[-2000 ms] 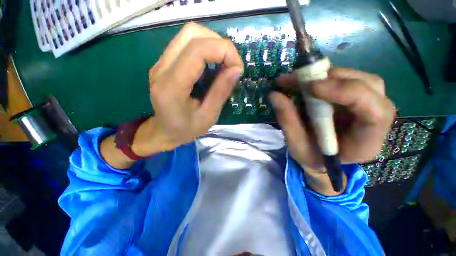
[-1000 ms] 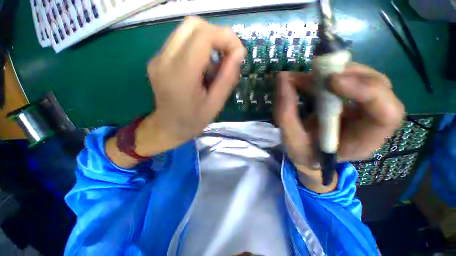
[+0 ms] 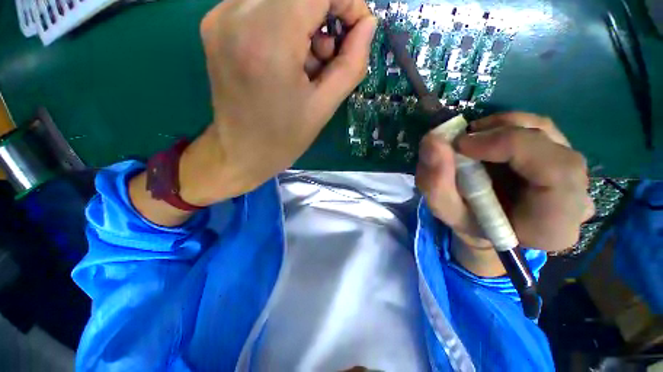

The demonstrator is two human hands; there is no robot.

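Note:
The green PCB panel (image 3: 454, 62) lies in front of me, its small boards in rows. My right hand (image 3: 516, 178) grips the cream taped handle of the soldering iron (image 3: 480, 192). Its dark barrel points up and left over the panel, ending near my left fingertips; I cannot tell if the tip touches a board. My left hand (image 3: 269, 87), with a dark red wristband, is curled at the panel's left edge, thumb and finger pinched. A small dark-and-white component (image 3: 334, 27) shows within its fingers. No solder wire is clearly visible at the fingertips.
The silver solder spool (image 3: 27, 156) is at the mat's left edge. White component trays (image 3: 62, 14) are at the far left. Dark tweezers (image 3: 634, 80) lie on the green mat (image 3: 109, 94) at far right. Other PCB panels (image 3: 607, 200) lie lower right, partly behind my right hand.
The iron has tilted from nearly upright to pointing left across the panel. My left hand has moved up and forward in the picture. The panel now appears farther right and less covered.

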